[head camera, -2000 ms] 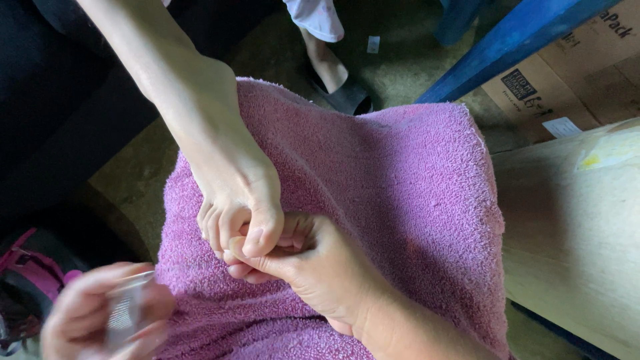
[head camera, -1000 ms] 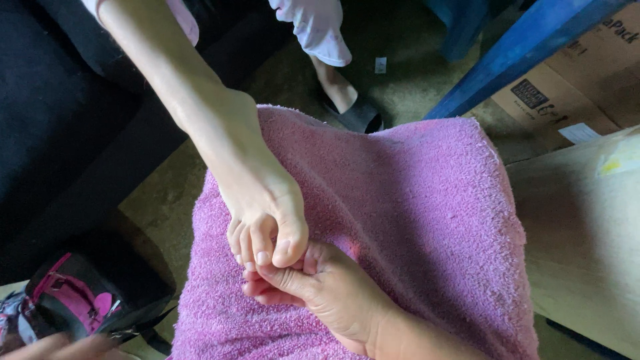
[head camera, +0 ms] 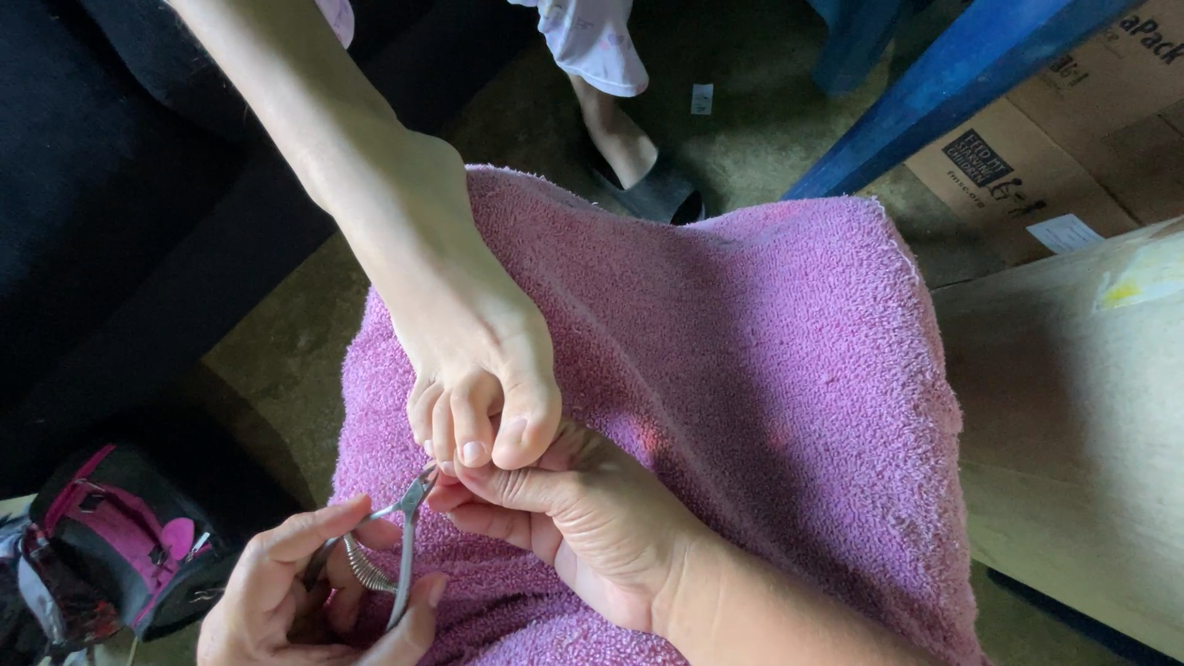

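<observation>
Another person's bare foot (head camera: 472, 333) reaches down from the upper left over a purple terry towel (head camera: 740, 370). My left hand (head camera: 314, 592) grips metal cuticle nippers (head camera: 407, 518) with a coil spring between the handles; their tip is at the smaller toes. From the lower right, my right hand (head camera: 592, 518) holds the toes, its thumb just under the big toe and the one beside it. Whether the nipper tip touches a nail cannot be told.
A black bag with pink trim (head camera: 120, 536) lies at the lower left. The person's other foot, in a dark slipper (head camera: 657, 190), rests on the floor behind the towel. A blue leg-like beam (head camera: 962, 92), a cardboard box (head camera: 1027, 176) and a pale curved surface (head camera: 1064, 416) are on the right.
My left hand, mostly out of view at the lower left a second ago, has come to the toes with the nippers in it. My right hand still holds the toes.
</observation>
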